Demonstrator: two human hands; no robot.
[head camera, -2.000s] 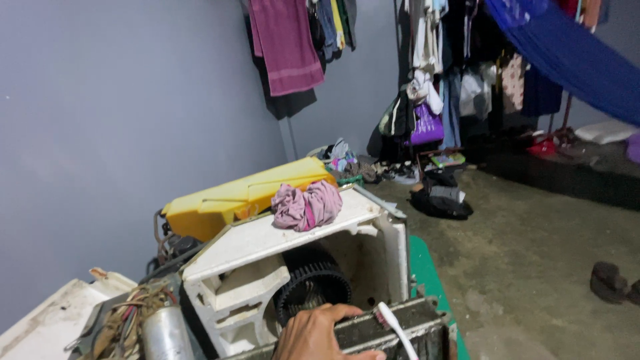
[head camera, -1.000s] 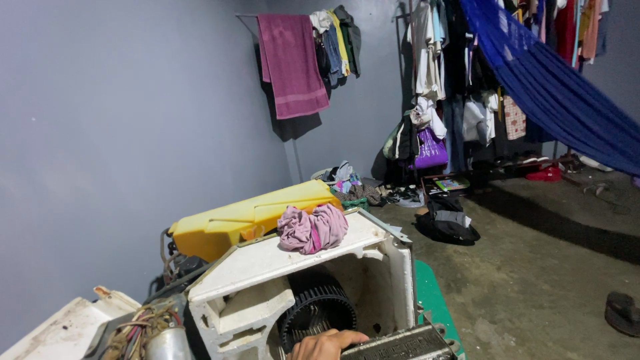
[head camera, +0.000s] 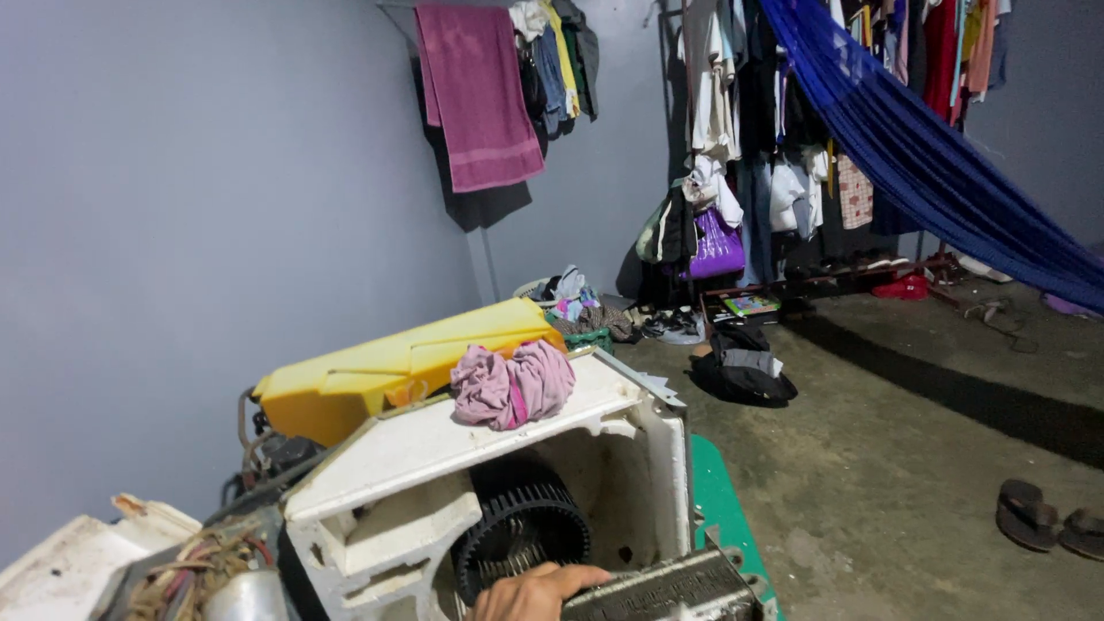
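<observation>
My left hand (head camera: 539, 595), partly cut off by the bottom edge, grips the left end of a finned metal coil (head camera: 664, 595), with a finger along its upper edge. Just behind the hand, a black blower wheel (head camera: 522, 535) sits inside the open white foam housing (head camera: 371, 466) of what looks like an air conditioner. A crumpled pink cloth (head camera: 513, 385) lies on top of the housing. To the left are bundled wires (head camera: 194, 573) and a silver cylindrical capacitor (head camera: 246, 599). My right hand is out of view.
A yellow plastic container (head camera: 405, 362) lies behind the housing, near the wall. A green surface (head camera: 724, 509) shows under the right side. On the floor are a black bag (head camera: 743, 371) and slippers (head camera: 1026, 515). A blue hammock (head camera: 931, 155) hangs at the upper right.
A white-handled brush was over the coil two seconds ago and is now out of view. My left hand remains at the coil. The view has shifted.
</observation>
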